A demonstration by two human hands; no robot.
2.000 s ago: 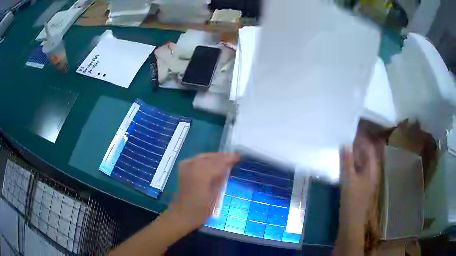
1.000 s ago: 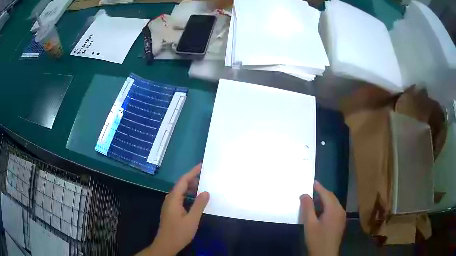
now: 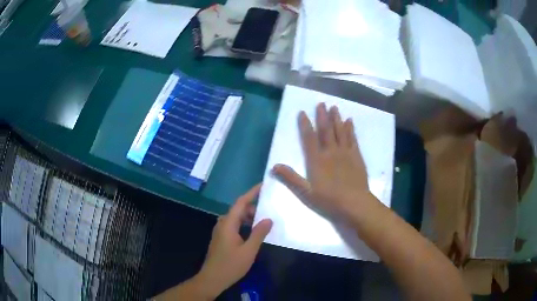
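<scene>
A white cover sheet [image 3: 330,226] lies flat at the table's front edge and hides what is under it. My right hand [image 3: 330,156] lies spread, palm down, on the sheet's upper middle, fingers pointing away from me. My left hand [image 3: 238,235] grips the sheet's lower left edge, thumb on top and fingers at the side. A blue solar cell sheet [image 3: 185,129] with white side strips lies to the left.
A stack of white sheets [image 3: 350,41] stands behind, with a thick film pile [image 3: 444,59] to its right. An open carton [image 3: 450,188] is at right. A phone [image 3: 255,32] lies on cloth. A cup [image 3: 76,26] is far left. A wire basket [image 3: 70,217] is lower left.
The white sheet came down over the blue cells at the work spot. Since then my right hand has left its lower right edge and moved onto its face. My left hand stays at the left edge.
</scene>
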